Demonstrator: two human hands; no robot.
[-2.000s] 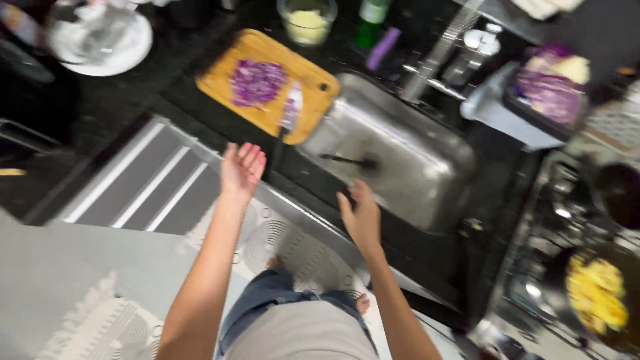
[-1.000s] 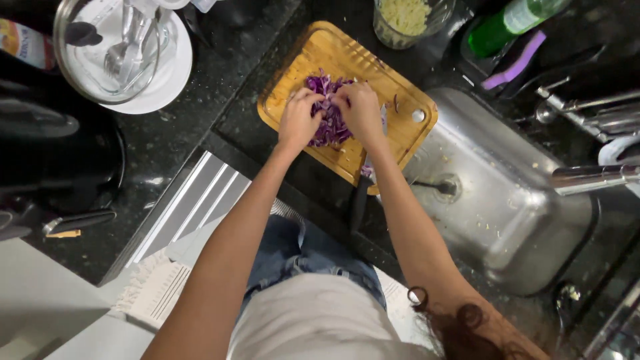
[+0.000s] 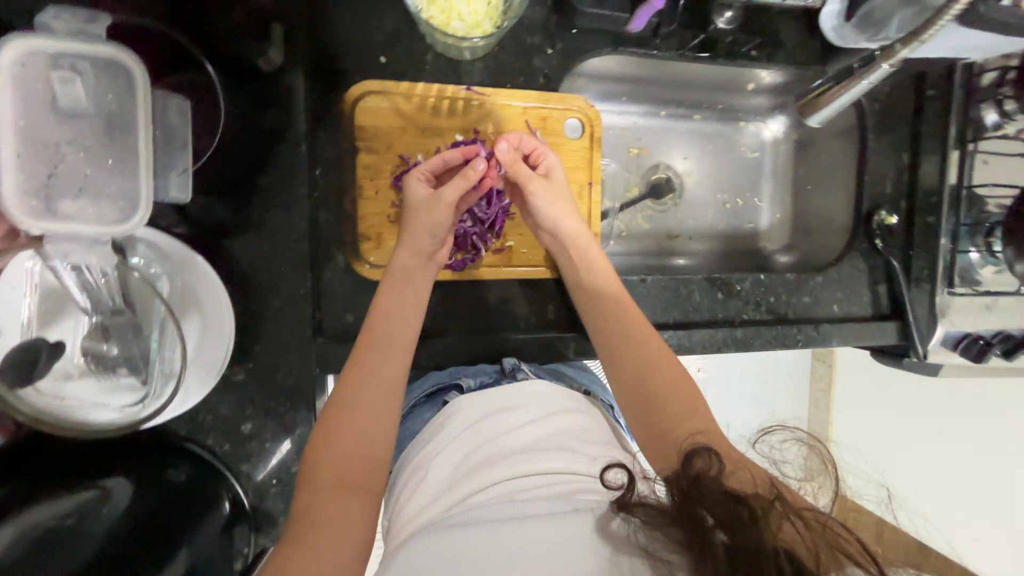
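Note:
Shredded purple cabbage [image 3: 478,232] lies in a heap on a wooden cutting board [image 3: 380,120] beside the sink. Both my hands are over the heap with their fingertips close together. My left hand [image 3: 442,196] pinches a bit of cabbage between thumb and fingers. Just to its right, my right hand [image 3: 540,180] has thumb and forefinger pinched at the same shreds. How much each hand holds is too small to tell. The knife seen earlier by the board is not visible.
A steel sink [image 3: 768,184] with a faucet [image 3: 880,68] adjoins the board. Behind stands a glass bowl of pale shreds [image 3: 464,24]. At left are a lidded plastic container [image 3: 76,136] and a white plate [image 3: 212,320] with cutlery. A gas stove [image 3: 984,312] stands at right.
Two seconds ago my hands were apart, away from the board; one second ago they were down in the cabbage. Now their fingertips meet above it. A plastic container appears at left.

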